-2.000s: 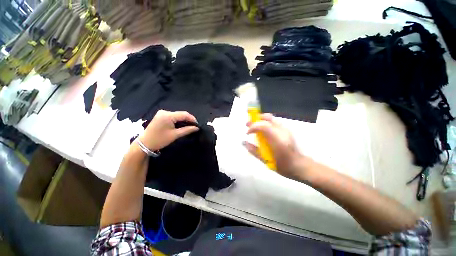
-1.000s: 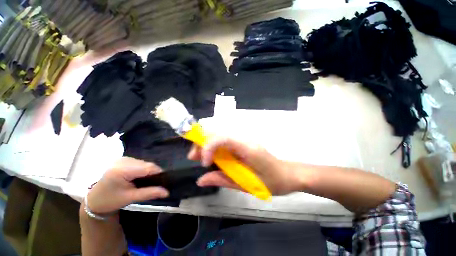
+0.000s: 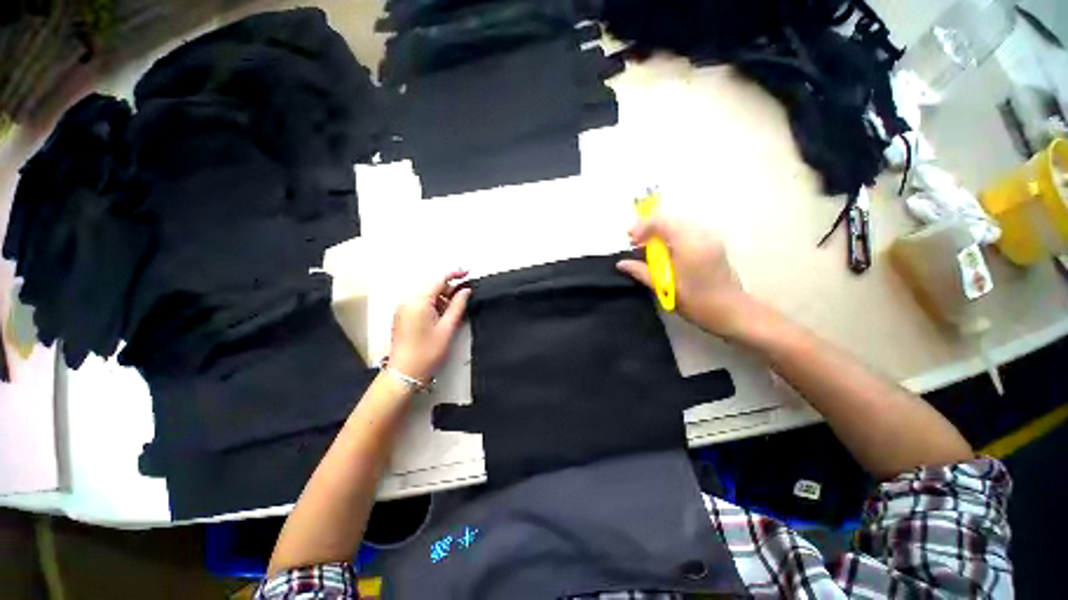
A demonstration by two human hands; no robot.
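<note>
A black panel (image 3: 574,363) with a tab on each side lies before me, its near part reaching over the table's front edge to my dark apron. My left hand (image 3: 429,328) grips the panel's far left corner. My right hand (image 3: 691,275) holds the yellow-handled glue brush (image 3: 662,272), its bristles pointing away from me, and its fingers touch the panel's far right corner. A large heap of black panels (image 3: 234,223) lies at the left. A row of overlapping black panels (image 3: 492,111) lies at the top centre, shiny bands at its far end.
A heap of black strips (image 3: 808,82) lies at the upper right, with a small dark tool (image 3: 858,234) below it. A squat amber bottle (image 3: 937,275), a yellow tub (image 3: 1031,205) and a clear plastic container (image 3: 960,47) stand at the right. Blue bins are below the table edge.
One panel is now spread out before me, apart from the left heap. Both hands have moved right to its far corners. The view has shifted right, showing the yellow tub.
</note>
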